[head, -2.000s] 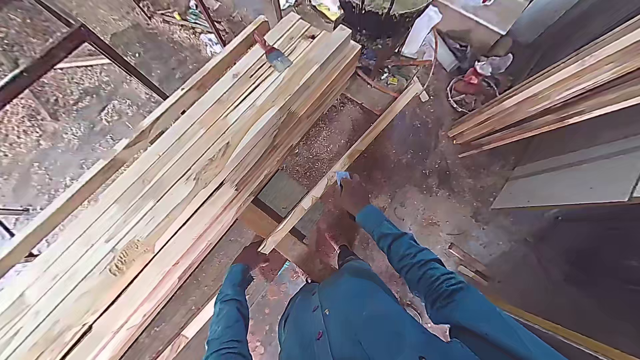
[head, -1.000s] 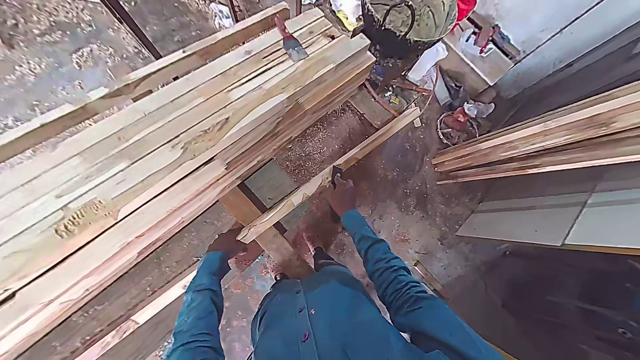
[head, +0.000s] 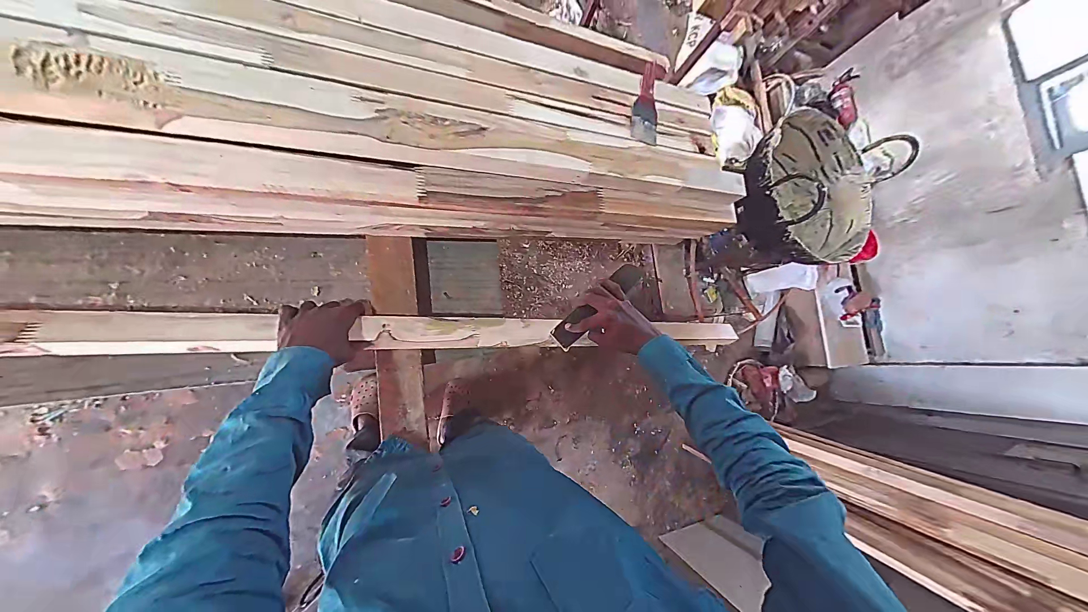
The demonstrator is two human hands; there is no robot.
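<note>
A long, narrow wooden strip [head: 476, 331] lies across a wooden crosspiece [head: 399, 391] in front of my body. My left hand [head: 323, 330] grips the strip just left of the crosspiece. Closed around a dark, flat, block-like tool [head: 627, 279], my right hand [head: 614, 319] rests at the strip toward its right end; one corner of the tool overlaps the strip. The exact kind of tool cannot be told. Beyond the strip, a brush or scraper [head: 646, 106] with a red handle lies on a stack of wooden boards [head: 527, 183].
A green-topped bag or basket [head: 816, 183] with loop handles stands at the right, near white bags [head: 735, 127] and a pale wall [head: 960, 255]. More long boards [head: 935, 501] lie at the lower right. Shavings cover part of the ground [head: 552, 280].
The view has swung strongly to the right, so the strip now runs level across it. My right hand still has the tool at the strip, and my left hand still holds the strip.
</note>
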